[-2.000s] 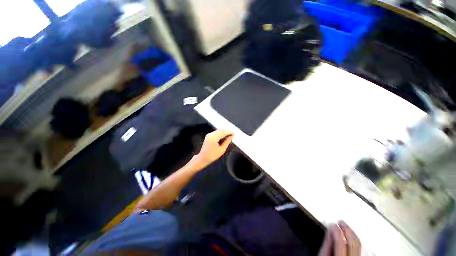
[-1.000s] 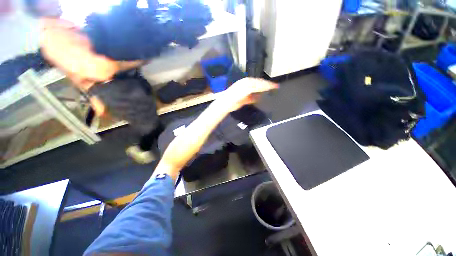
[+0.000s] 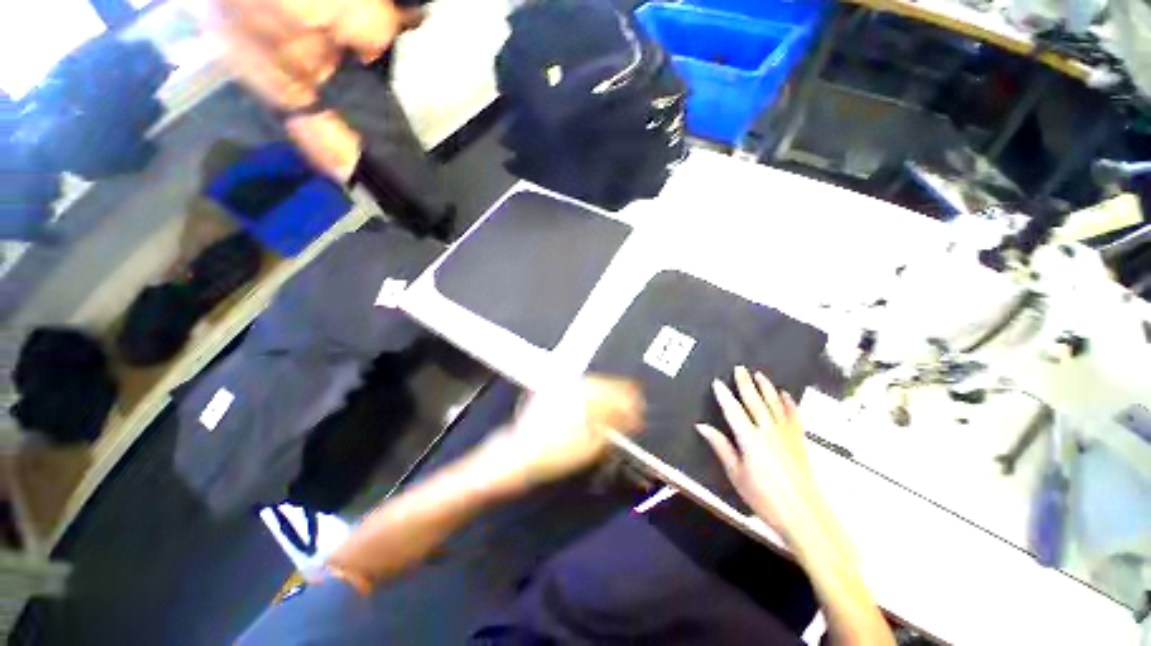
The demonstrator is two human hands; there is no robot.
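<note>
A black fabric panel [image 3: 707, 328] with a small white paper label [image 3: 669, 350] lies on the white table in front of the sewing machine [image 3: 985, 341]. My right hand [image 3: 761, 442] lies on the panel with its fingers spread. My left hand [image 3: 583, 416] is at the panel's near left edge by the table's edge; it is blurred, and whether it grips the panel cannot be told. The panel's right end reaches the machine's needle area, where details are blurred.
Another black panel [image 3: 537, 268] lies on a white board at the table's left end. A black heap [image 3: 593, 101] and a blue crate [image 3: 726, 63] are behind. Black pieces [image 3: 290, 366] drape low at left. A person [image 3: 316, 76] stands back left. A screwdriver [image 3: 1048, 511] lies at right.
The view has swung right. A labelled black panel now lies on the table. My left hand has moved from above the low pieces to the table, and my right hand has come into view.
</note>
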